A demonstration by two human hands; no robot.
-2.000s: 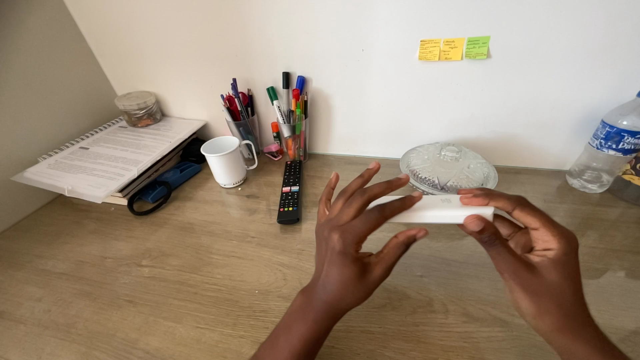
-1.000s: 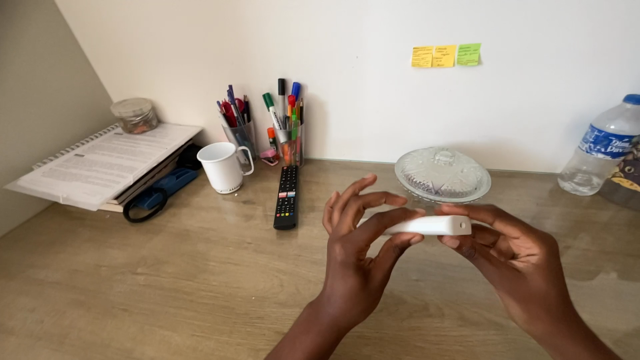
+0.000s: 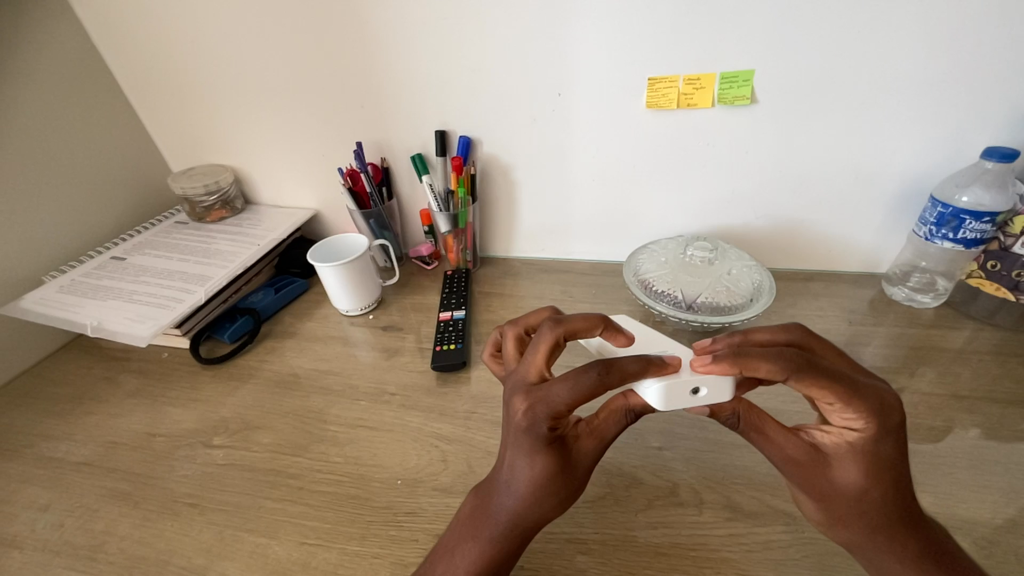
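A small white plastic box-shaped device (image 3: 668, 382) with rounded corners is held above the desk, a small round hole in the end facing me. My left hand (image 3: 560, 400) grips it from the left, thumb beneath and index fingertip on top. My right hand (image 3: 824, 424) pinches its right side near the end with the hole, fingers on top and thumb below. Just behind the device stands a lidded clear glass dish (image 3: 699, 282). To the left of my left hand a black remote control (image 3: 452, 320) lies on the wooden desk.
A white mug (image 3: 346, 274) stands beside two clear pen holders (image 3: 456, 240). At the left, papers (image 3: 176, 264) lie on notebooks under a lidded jar (image 3: 208, 194), with a blue object (image 3: 260, 308) alongside. A plastic bottle (image 3: 948, 232) stands at the right. Sticky notes (image 3: 697, 90) are on the wall.
The white device has turned in my hands from lying sideways, so that its end with the hole now faces me and its top shows. Both hands still hold it.
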